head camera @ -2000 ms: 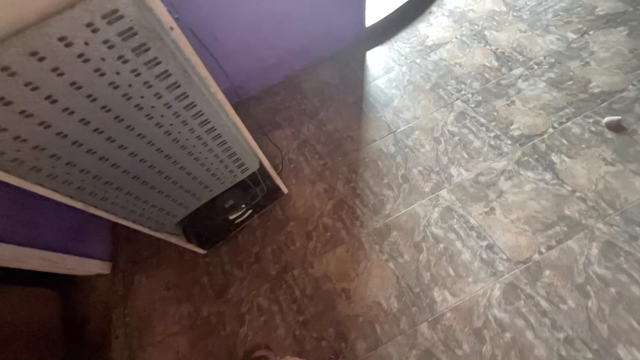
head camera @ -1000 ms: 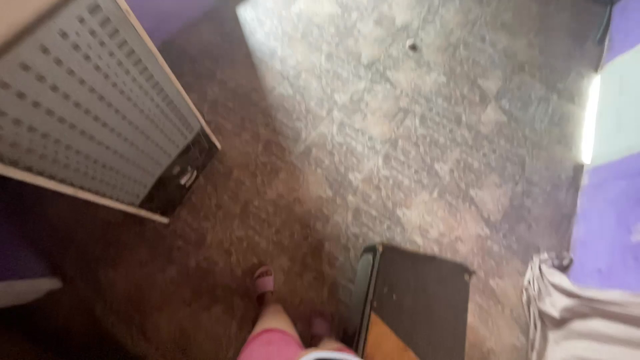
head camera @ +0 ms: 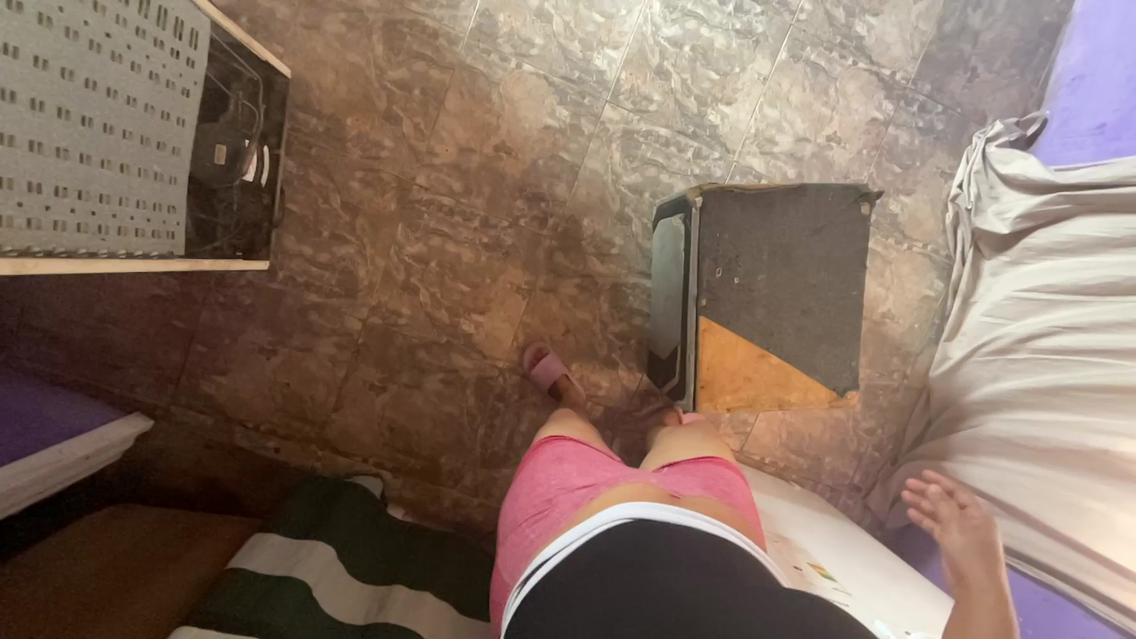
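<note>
My right hand [head camera: 954, 524] is at the lower right, palm partly turned up, fingers apart and holding nothing. It is nearest to a pale draped cloth [head camera: 1047, 355] and a white panel-like surface [head camera: 834, 541] with small coloured marks, beside my legs. My left hand is out of view. In front of my feet stands a worn box-shaped cabinet [head camera: 781, 266], dark grey on top with an orange triangular part. My pink shorts [head camera: 559, 497] and a pink slide sandal [head camera: 547, 366] show below me.
At the upper left is an appliance with a perforated grey metal back [head camera: 98, 133] and a dark compartment. A green-and-white striped cloth [head camera: 355, 559] lies at the lower left, near a pale ledge [head camera: 71, 461]. Brown patterned floor tiles [head camera: 426, 293] run between; a purple wall [head camera: 1092, 80] is at the right.
The view has swung down and to the right. My right hand, absent from both earlier frames, now shows at the lower right.
</note>
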